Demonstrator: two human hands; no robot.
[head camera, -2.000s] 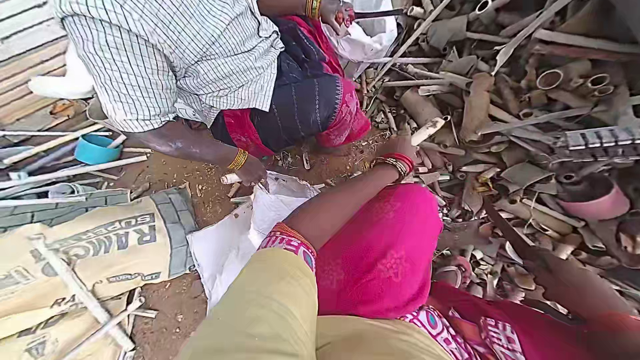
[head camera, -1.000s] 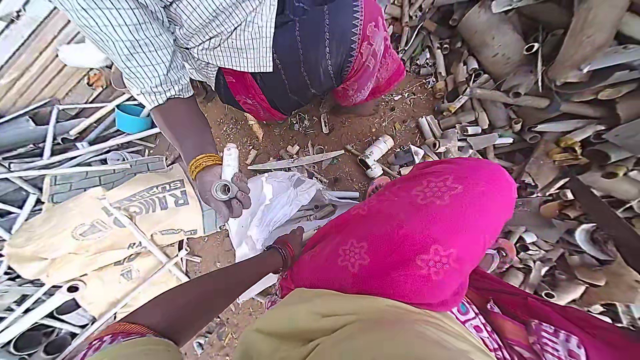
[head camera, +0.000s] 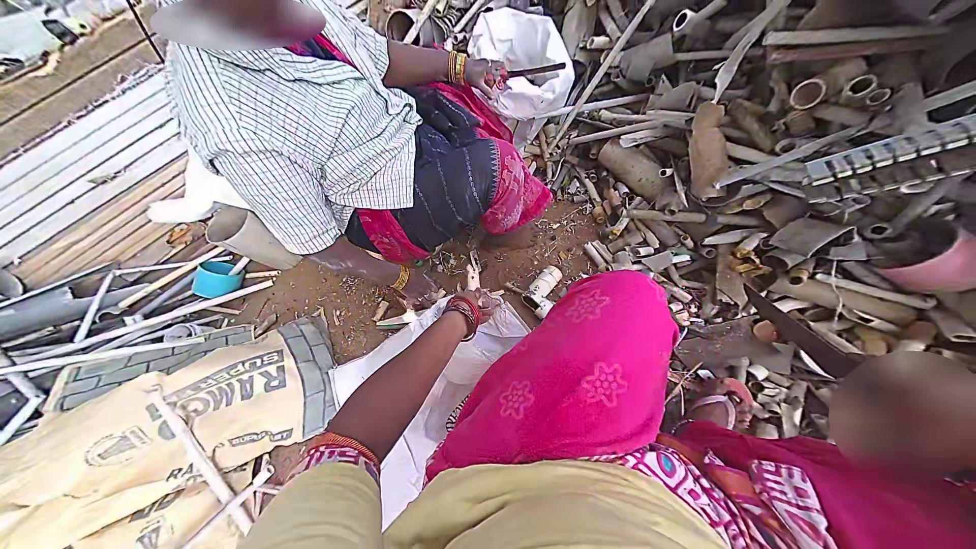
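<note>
My left hand (head camera: 482, 303), with red bangles, is over the mouth of a white woven sack (head camera: 396, 351). A short pale pipe piece (head camera: 473, 276) sticks up from its fingers. At the right edge my right hand (head camera: 900, 412) is blurred, and a long dark metal blade (head camera: 801, 335) extends from it above the scrap. A white plastic pipe fitting (head camera: 544, 285) rests on the soil right of my left hand. Opposite, a co-worker's hand (head camera: 421, 291) is low beside the sack; the other hand (head camera: 484, 75) holds a dark blade (head camera: 538, 70).
Broken pipe scrap (head camera: 648, 171) is heaped at the right, with a pink tub (head camera: 934, 263) in it. A white sack (head camera: 526, 38) stands behind the co-worker. Printed tan sacks (head camera: 229, 381), thin white pipes (head camera: 137, 335) and a blue pipe ring (head camera: 216, 280) lie at the left.
My left hand has moved from lower on the white sack to its far end, where a pale piece now shows in it. The co-worker's lower hand no longer holds up a pipe fitting.
</note>
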